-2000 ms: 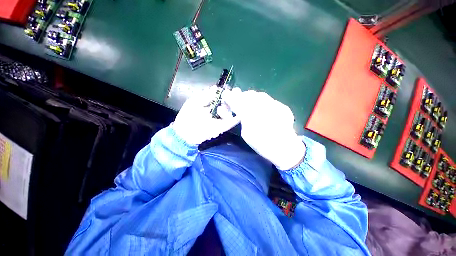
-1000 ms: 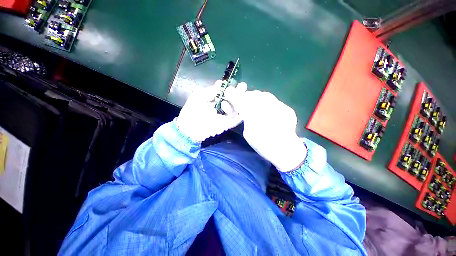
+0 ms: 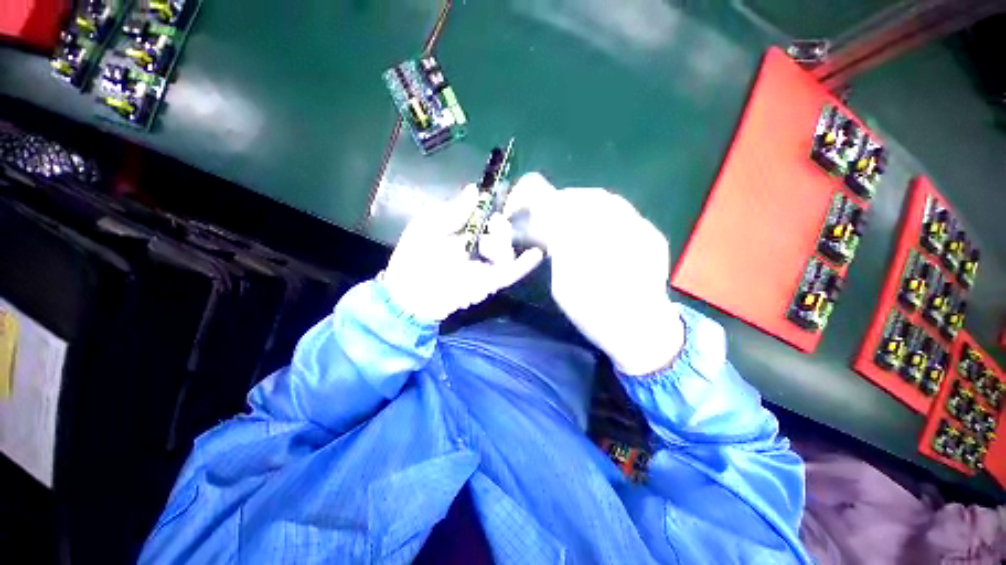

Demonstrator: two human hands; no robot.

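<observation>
My left hand, in a white glove, holds a single circuit board edge-on between thumb and fingers, its black parts facing left. My right hand, also white-gloved, is curled just right of the board, with its fingertips near the board's edge. Glare hides the fingers' detail, and I cannot tell whether it holds a tool. Another loose board lies on the green mat beyond my left hand, across the seam.
A red pad at the right holds several boards along its right side. Fuller red pads lie beyond it. Joined board strips and a red block are at far left. Black bins stand at lower left. A person's mauve sleeve shows at lower right.
My right hand has shifted slightly right, opening a gap between its fingertips and the board. My left hand still holds the board, now a little lower and further left.
</observation>
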